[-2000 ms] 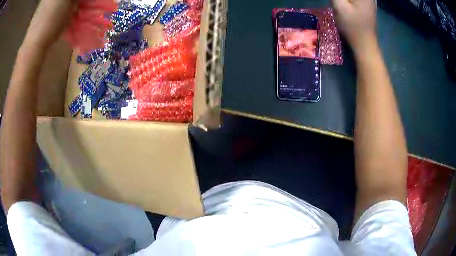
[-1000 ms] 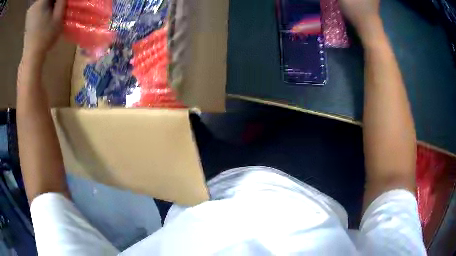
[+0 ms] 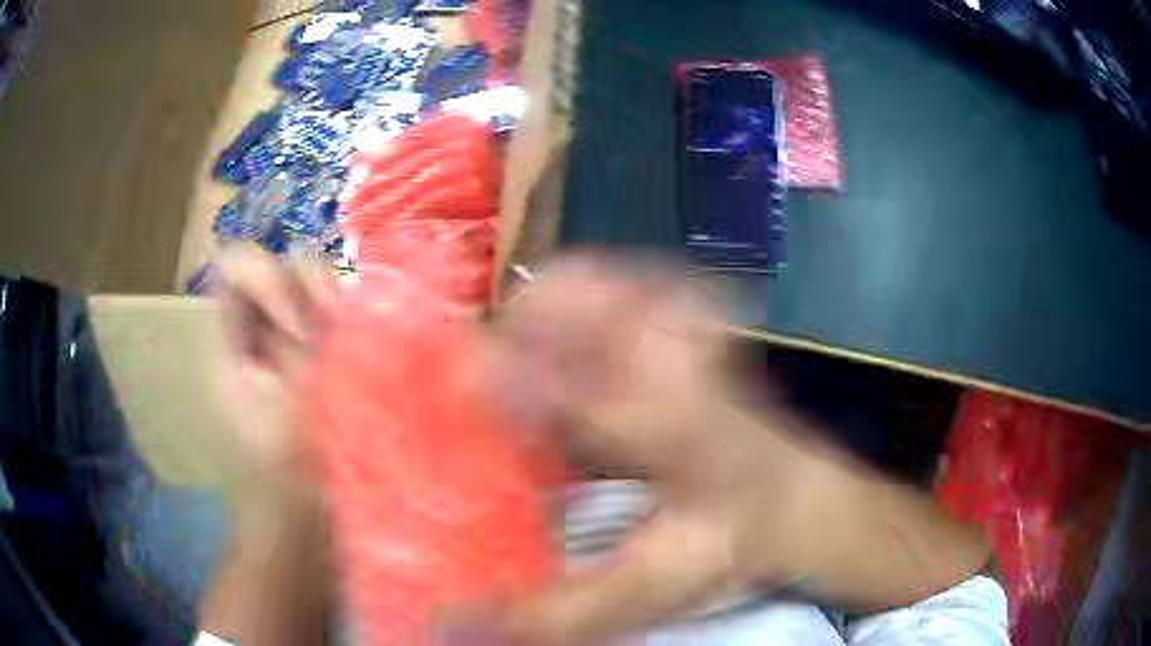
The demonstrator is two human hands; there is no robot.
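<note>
A red bubble bag is held upright in front of my body, blurred by motion. My left hand is at its upper left edge, with the fingers curled on it. My right hand is at its right side, strongly blurred; its fingers reach the bag's upper right and lower edge. Whether the bag holds anything cannot be seen. Behind it, the open carton holds a pile of blue circuit boards and several red bubble bags.
A smartphone lies on a flat red bubble bag on the dark green table. Below the table's right edge is a box of loose red plastic. Dark trays are at the far right.
My left hand has moved from over the carton down towards my body with the red bag. My right hand has come from beside the phone to the bag.
</note>
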